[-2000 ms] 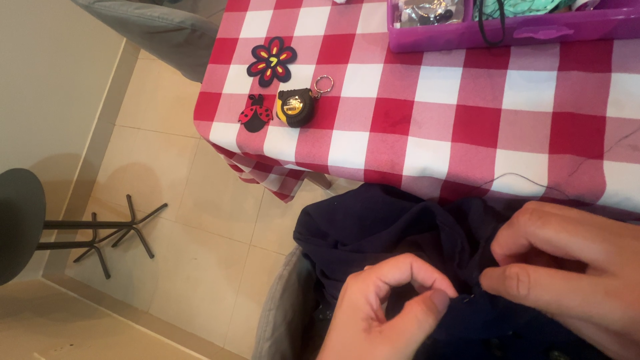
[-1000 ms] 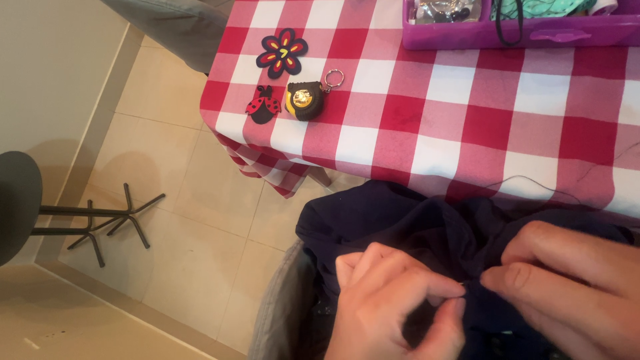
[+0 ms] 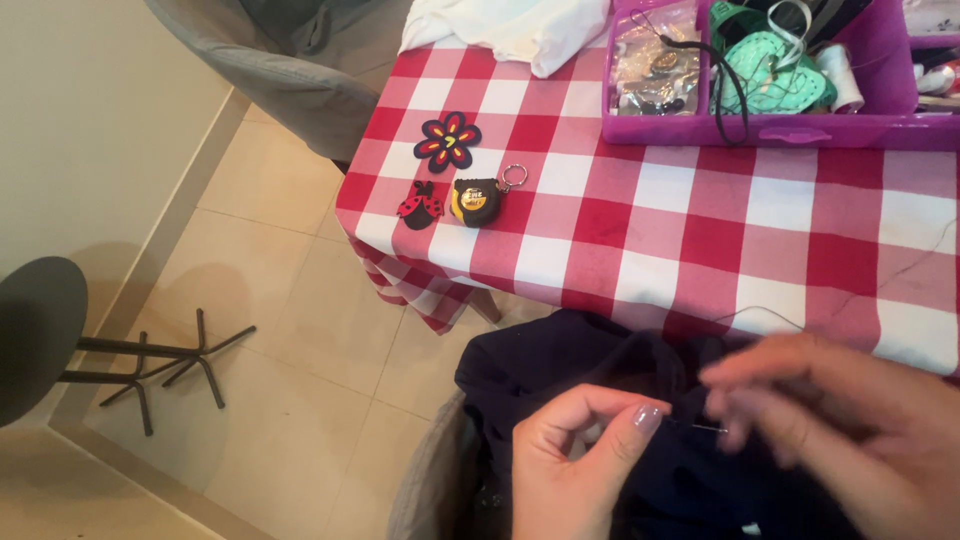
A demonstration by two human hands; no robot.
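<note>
Navy blue fabric (image 3: 570, 360) lies bunched below the table edge. My left hand (image 3: 589, 454) pinches something small between thumb and forefinger over this fabric; it looks like thread or a fold of the cloth. A thin sewing needle (image 3: 709, 428) shows between the hands, close to the fingers of my right hand (image 3: 817, 420). The right hand is blurred, and whether it grips the needle cannot be made out. Dark thread (image 3: 757, 308) runs over the checked tablecloth behind the right hand.
On the red-and-white checked tablecloth (image 3: 637, 232) are a flower patch (image 3: 448, 142), a ladybug patch (image 3: 421, 206) and a keychain tape measure (image 3: 475, 202). A purple sewing box (image 3: 750, 131) and white cloth (image 3: 517, 26) sit behind. A grey chair (image 3: 285, 90) and black stands (image 3: 142, 349) are at left.
The right hand's fingers have parted slightly from the left hand's, and a needle now shows between them. The view has shifted, bringing more of the sewing box and the white cloth into sight.
</note>
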